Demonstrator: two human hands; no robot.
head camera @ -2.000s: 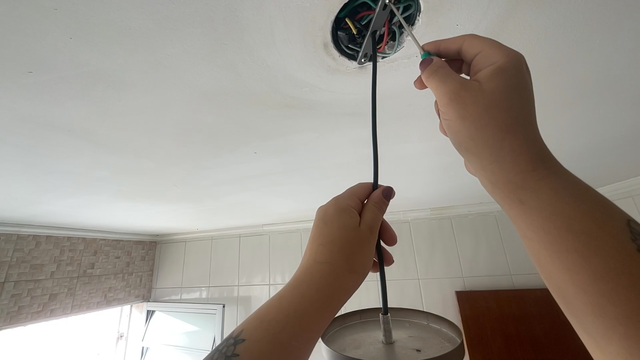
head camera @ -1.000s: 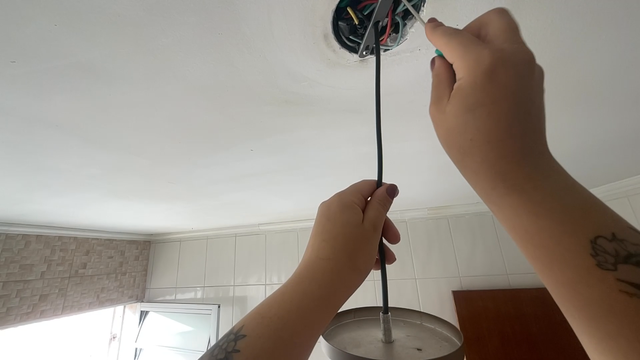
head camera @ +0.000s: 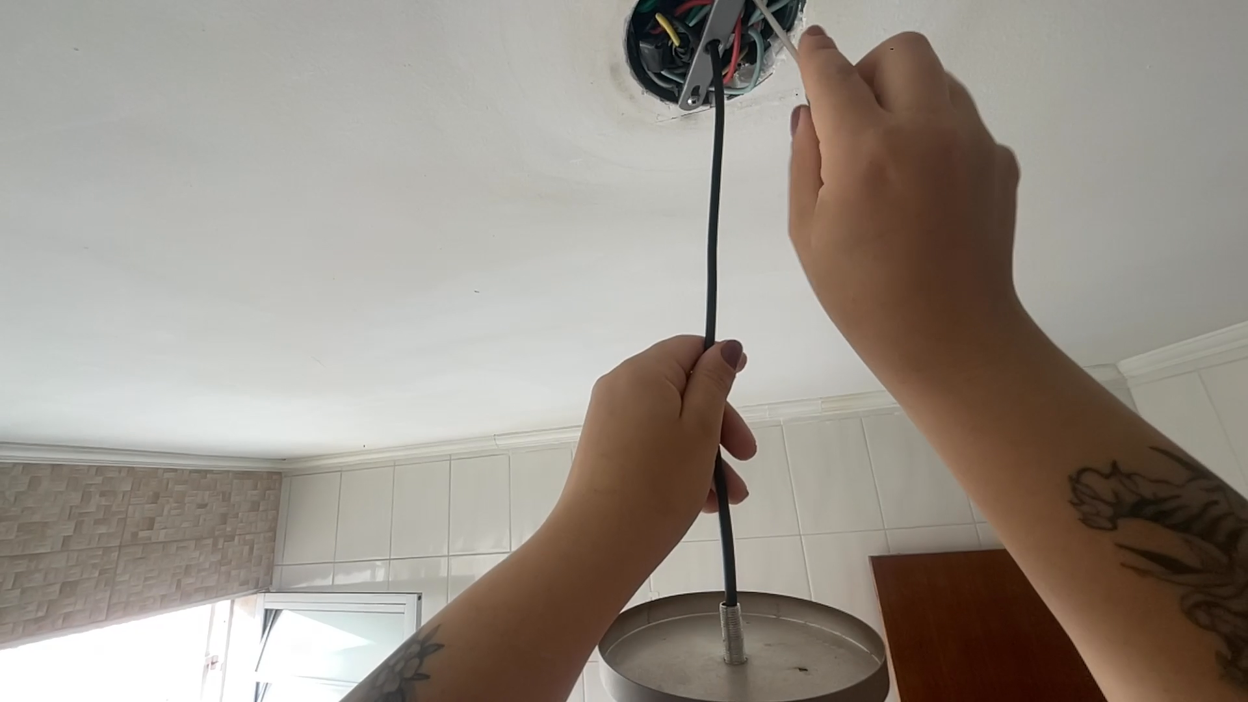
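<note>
My left hand [head camera: 663, 419] pinches the black cable [head camera: 715, 214] between thumb and fingers. The cable comes down from a metal mounting bracket [head camera: 709, 58] at the round ceiling opening [head camera: 648, 73], where yellow, red, green and black wires show. Below my left hand it enters a threaded metal tube [head camera: 732, 634] in the middle of a round metal canopy [head camera: 809, 648]. My right hand [head camera: 907, 166], up beside the opening, grips a screwdriver whose thin shaft [head camera: 777, 27] slants up-left toward the bracket. Its handle is hidden by my fingers, and its tip is out of frame.
White ceiling [head camera: 341, 244] surrounds the opening. Behind are a white tiled wall [head camera: 838, 478], a brown wooden panel [head camera: 975, 614] at lower right, and a bright window with a white frame [head camera: 336, 604] at lower left, under a patterned tiled wall [head camera: 127, 526].
My right hand has turned about the screwdriver, and its back now faces the camera more. The left hand keeps its grip on the cable. The ceiling opening sits slightly higher in view.
</note>
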